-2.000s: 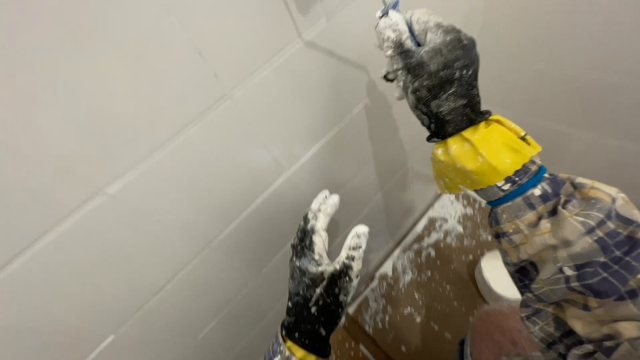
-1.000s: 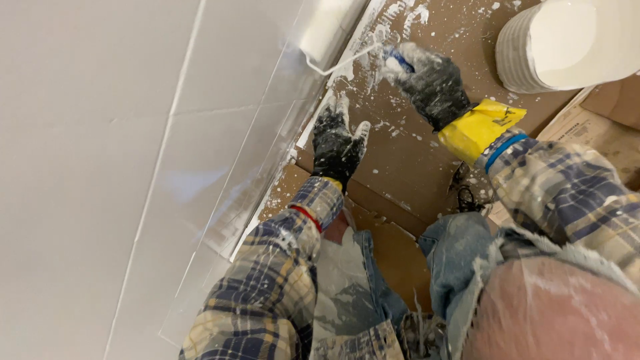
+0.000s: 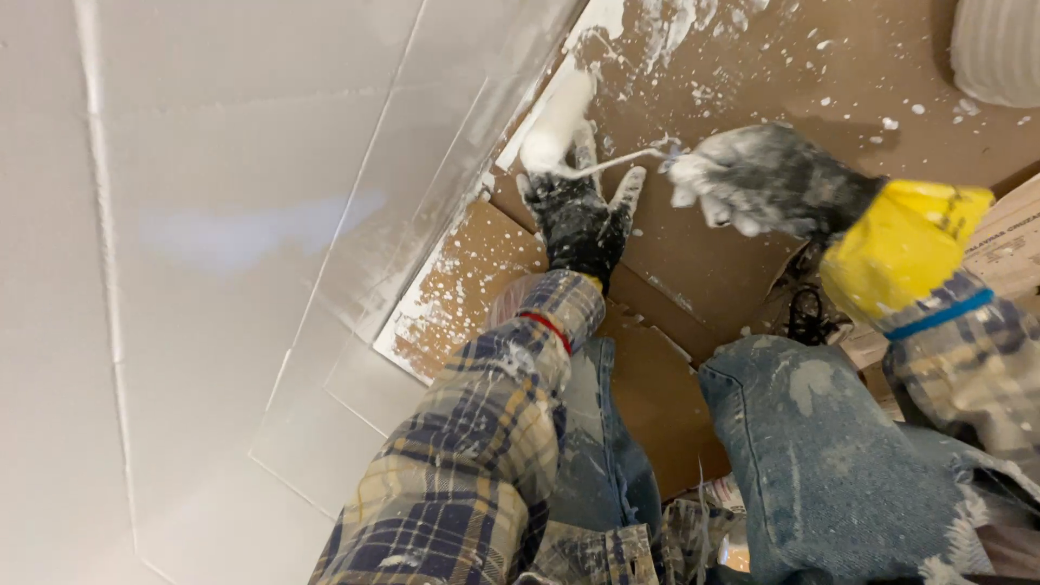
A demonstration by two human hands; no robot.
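My right hand [image 3: 756,180], in a paint-smeared black glove with a yellow cuff, is closed around the handle of a small paint roller. The handle is mostly hidden by the fingers. Its thin wire frame [image 3: 621,161] runs left to the white roller cover [image 3: 561,122], which lies over the fingers of my left hand [image 3: 577,211]. That hand, gloved in black with white fingertips, has its thumb spread and holds nothing that I can see; whether its fingers touch the roller cannot be told. Beside both is the pale, grooved wall [image 3: 244,211], with a wet sheen.
Paint-spattered brown cardboard [image 3: 756,73] covers the floor along the wall's bottom edge. A white ribbed bucket [image 3: 998,53] stands at the top right. My jeans-clad knees [image 3: 812,455] are at the bottom, near a dark shoelace [image 3: 806,313] and a printed sheet [image 3: 1011,244].
The view has turned down from the wall to the floor. My right hand with the roller has come down from high up, and the roller cover is now over my left fingers.
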